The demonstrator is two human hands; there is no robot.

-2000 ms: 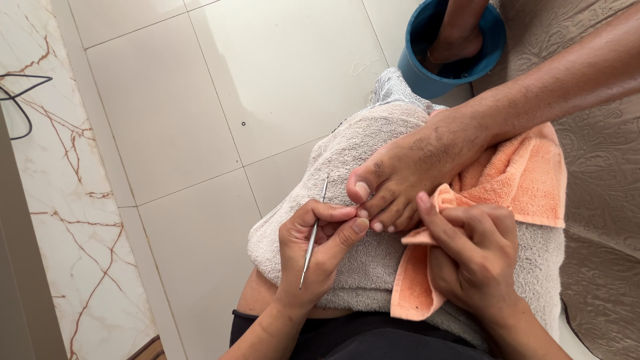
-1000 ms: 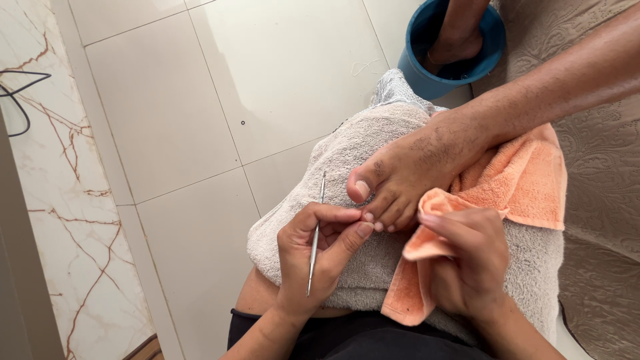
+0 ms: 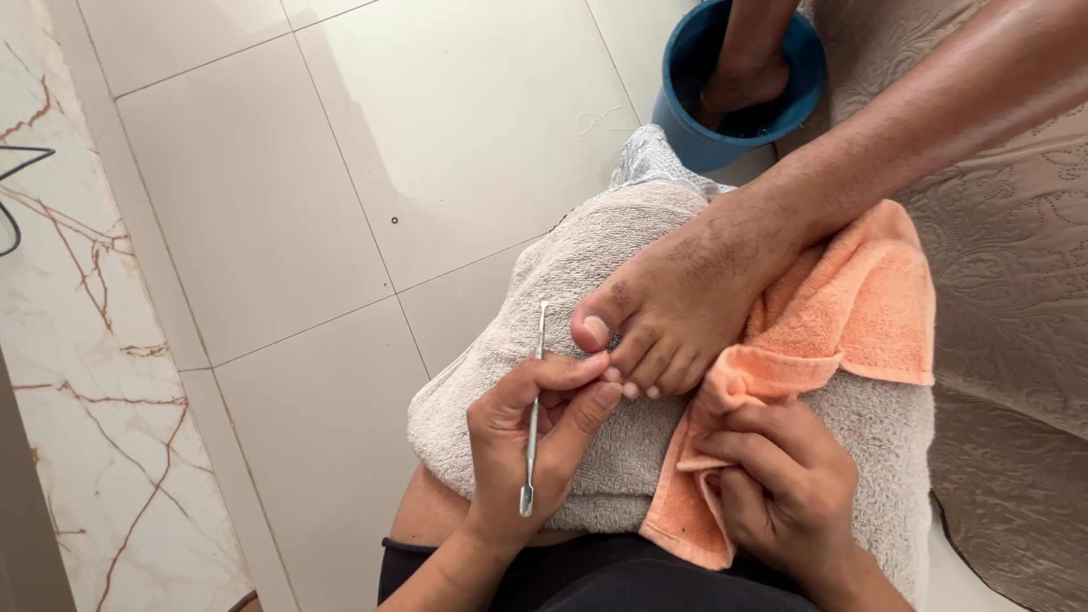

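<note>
My left hand (image 3: 531, 425) holds a metal cuticle pusher (image 3: 534, 425) across the palm, its spoon tip down and its thin end up. The thumb and index finger of that hand touch a small toe beside the big toe of another person's foot (image 3: 680, 289). Under the foot, a beige towel (image 3: 459, 416) covers my lap. My right hand (image 3: 786, 476) grips a bunched part of an orange towel (image 3: 884, 297), just below the smaller toes. The rest of the orange towel lies under the ankle, on the beige towel.
The person's other foot (image 3: 748, 81) is in a blue bucket (image 3: 701, 153) at the top. Brown patterned fabric (image 3: 1003, 323) hangs at the right. Floor tiles (image 3: 246, 212) and a veined marble strip (image 3: 102, 425) lie at the left, with a dark cable (image 3: 25, 153) at its edge.
My right hand, with the orange cloth bunched in it, has moved down from the toes. My left hand stays at the toe with the metal tool.
</note>
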